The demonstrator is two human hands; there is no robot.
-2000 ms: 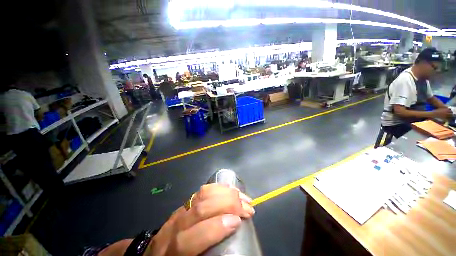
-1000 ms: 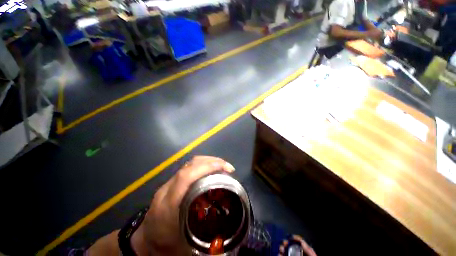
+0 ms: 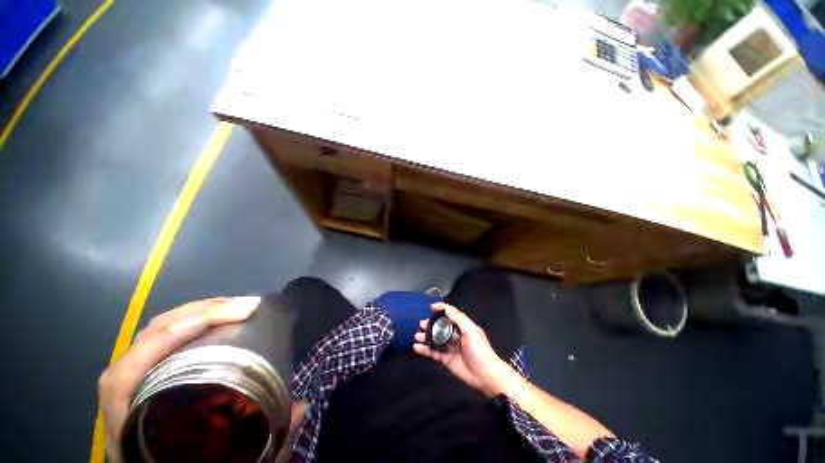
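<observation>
My left hand (image 3: 172,348) is wrapped around an open silver vacuum flask (image 3: 217,362) at the lower left. The flask's mouth faces the camera and shows dark reddish contents. My right hand (image 3: 466,348) is palm up at lower centre, right of the flask and apart from it. It holds a small round dark lid (image 3: 441,331) with a shiny silver centre. The flask's lower body is hidden behind its rim and my fingers.
A wood-sided desk (image 3: 633,233) with a glaring top stands ahead. A calculator (image 3: 613,52) lies on it. A round bin (image 3: 659,304) stands on the floor at right. A yellow line (image 3: 172,226) runs along the grey floor at left.
The view has turned down and right. The flask has shifted to the lower left. My right hand and the lid, partly seen at the bottom edge before, now show fully.
</observation>
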